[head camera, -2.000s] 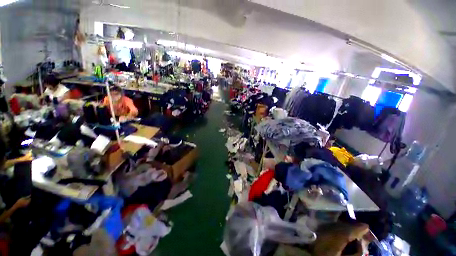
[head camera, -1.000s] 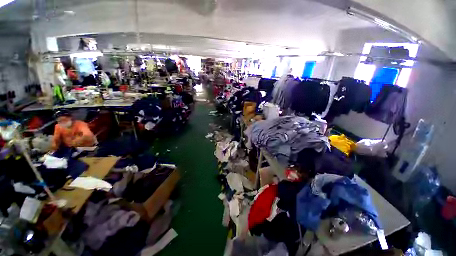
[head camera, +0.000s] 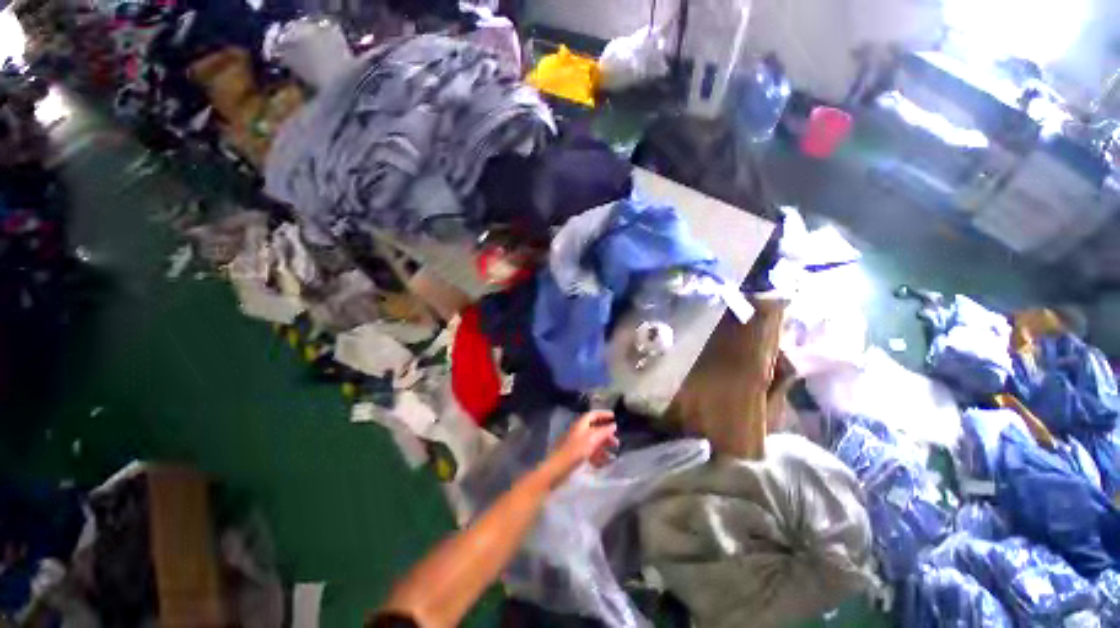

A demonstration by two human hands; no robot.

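Note:
One bare hand, seemingly my left hand (head camera: 592, 438), reaches up from the bottom edge. Its fingers look curled, and blur hides whether they hold anything. It overlaps the top of a clear plastic bag (head camera: 571, 528); contact cannot be told. Just beyond are a red cloth (head camera: 474, 368) and blue garments (head camera: 577, 331) on a pale worktable (head camera: 725, 233). My right hand is not in view.
Grey garments (head camera: 393, 135) are heaped behind the table. A bulging pale sack (head camera: 762, 534) and a brown carton (head camera: 733, 386) stand right of the hand. Blue bagged bundles (head camera: 1044, 491) lie at the lower right. Scraps (head camera: 375, 350) border the green aisle (head camera: 270, 454).
The view has swung right and down from the aisle towards the table and floor. A bare forearm and hand have come into view at the bottom.

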